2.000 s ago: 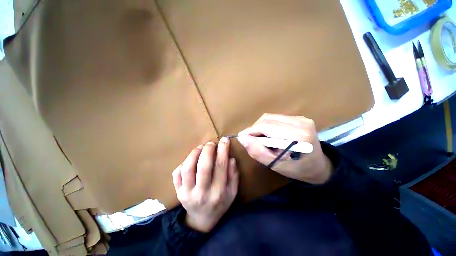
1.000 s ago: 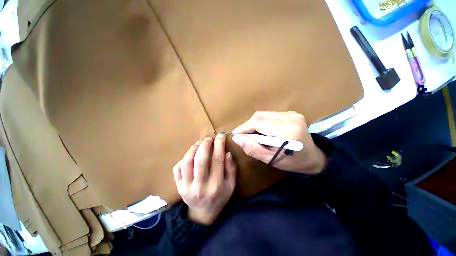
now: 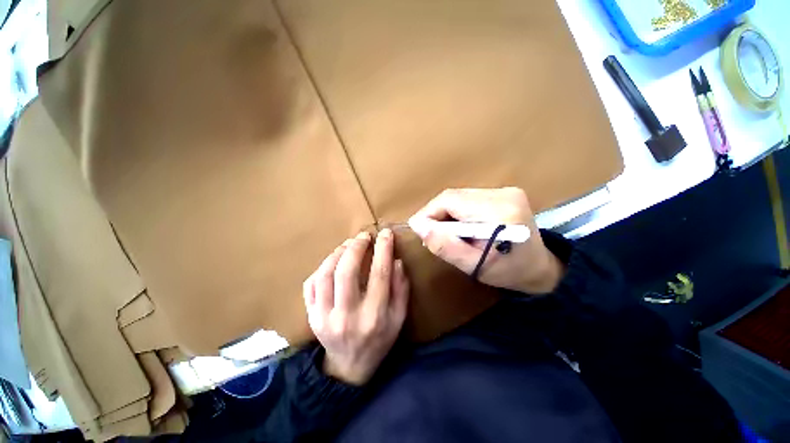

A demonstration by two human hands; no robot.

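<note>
A large tan-brown leather panel (image 3: 216, 190) lies on the bench, with a straight seam running down its middle. My left hand (image 3: 357, 303) lies palm down on the panel, its fingertips at the lower end of the seam. My right hand (image 3: 489, 238) grips a white-handled awl (image 3: 468, 230) with a black cord loop. The awl's thin tip points left toward my left fingertips, just right of the seam. Whether the tip touches the panel is too small to tell. Any small piece under my left fingertips is hidden.
Stacked panels (image 3: 69, 285) lie at left. At right are a blue-rimmed tray (image 3: 645, 43) with gold pieces, a dark hammer (image 3: 643, 105), pink-handled snips (image 3: 712, 121) and a tape roll (image 3: 752, 67). A grey bin (image 3: 736, 372) stands at lower right. White scraps show at the bench's near edge.
The awl handle now lies more level, and its tip sits slightly farther right of my left fingertips. My left hand stays on the panel. The view has shifted slightly.
</note>
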